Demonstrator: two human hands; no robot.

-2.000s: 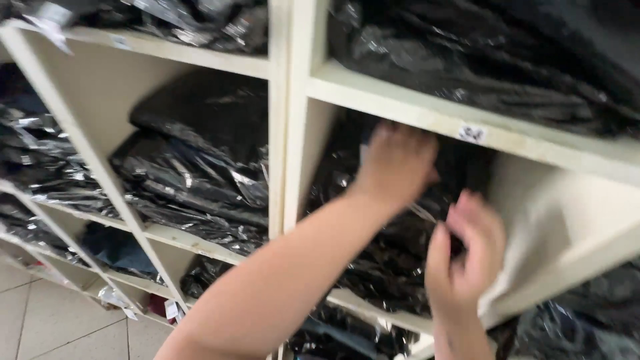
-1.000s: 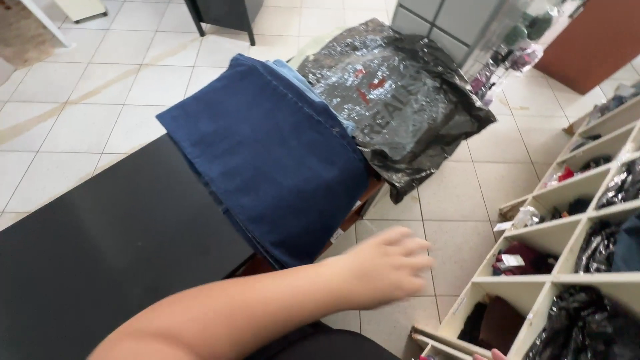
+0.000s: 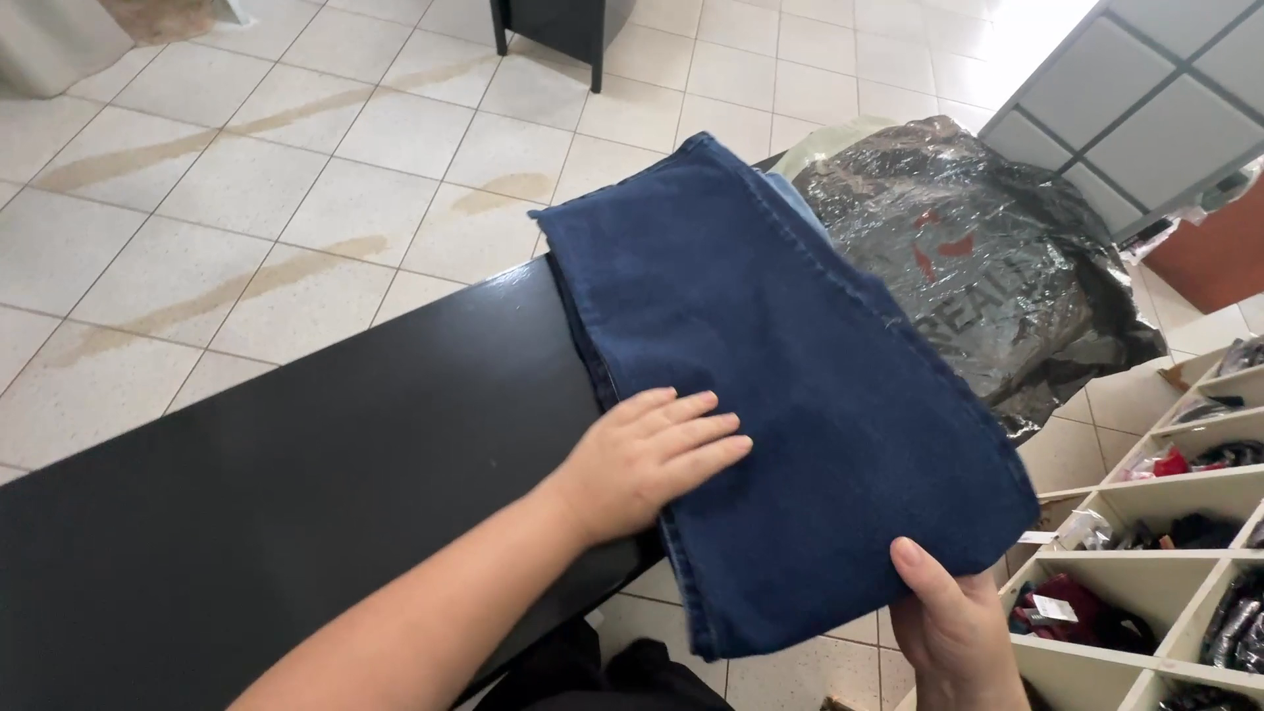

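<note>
Folded dark blue jeans (image 3: pixel 790 375) lie over the end of a black table (image 3: pixel 395 434), in the middle of the head view. My left hand (image 3: pixel 657 459) rests palm down on their left part, fingers apart. At their lower right corner, my right hand (image 3: pixel 943 612) grips the denim, thumb on top and the other fingers hidden beneath. A strip of lighter blue denim (image 3: pixel 795 202) shows behind the jeans. Just beyond lies a crumpled dark plastic bag (image 3: pixel 968 257) with red and black printing.
Cream cubby shelves (image 3: pixel 1126 558) with bagged and folded clothing stand at the right. A grey panelled cabinet (image 3: pixel 1136 118) is at the upper right, and dark furniture (image 3: pixel 563 49) with legs at the top. Pale tiles (image 3: pixel 247 197) cover the floor.
The view has swung from the shelves to the table. Since one second ago, my left hand has come onto the jeans and my right hand has taken hold of their lower right corner.
</note>
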